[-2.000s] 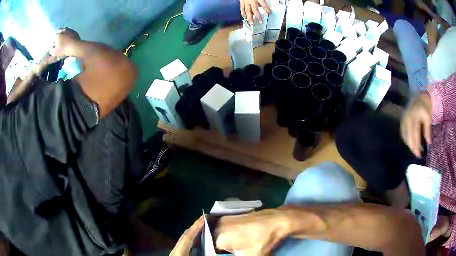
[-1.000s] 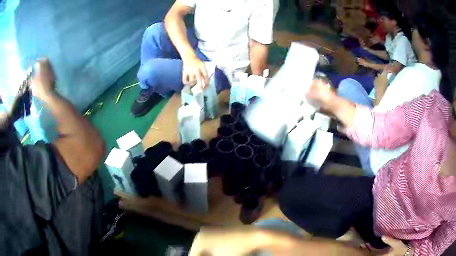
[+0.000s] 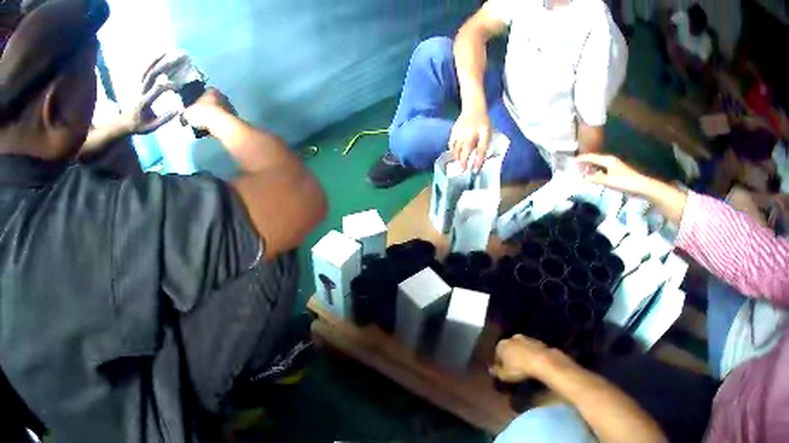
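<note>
Black cylinders [image 3: 554, 270] stand in a dense cluster on the cardboard-covered board [image 3: 381, 350]. My right hand [image 3: 519, 359] reaches in from the lower right, its fingers closed at the top of a black cylinder [image 3: 529, 398] at the cluster's near edge; the hand covers part of it. My left hand is not in view. Closed white boxes [image 3: 467, 324] stand upright at the near left of the board. A thin white edge shows at the bottom rim of the picture, too little to tell what it is.
A person in dark clothes [image 3: 112, 285] sits at the left, hands raised. A person in a white shirt [image 3: 554, 78] holds open cartons [image 3: 474, 221] across the board. A pink-checked sleeve [image 3: 727, 247] reaches in from the right over a white box. Open cartons [image 3: 662, 316] stand right of the cylinders.
The view has swung left. My right hand has come to the near cylinder. The white box raised by the pink-sleeved person is now lower, behind the cluster.
</note>
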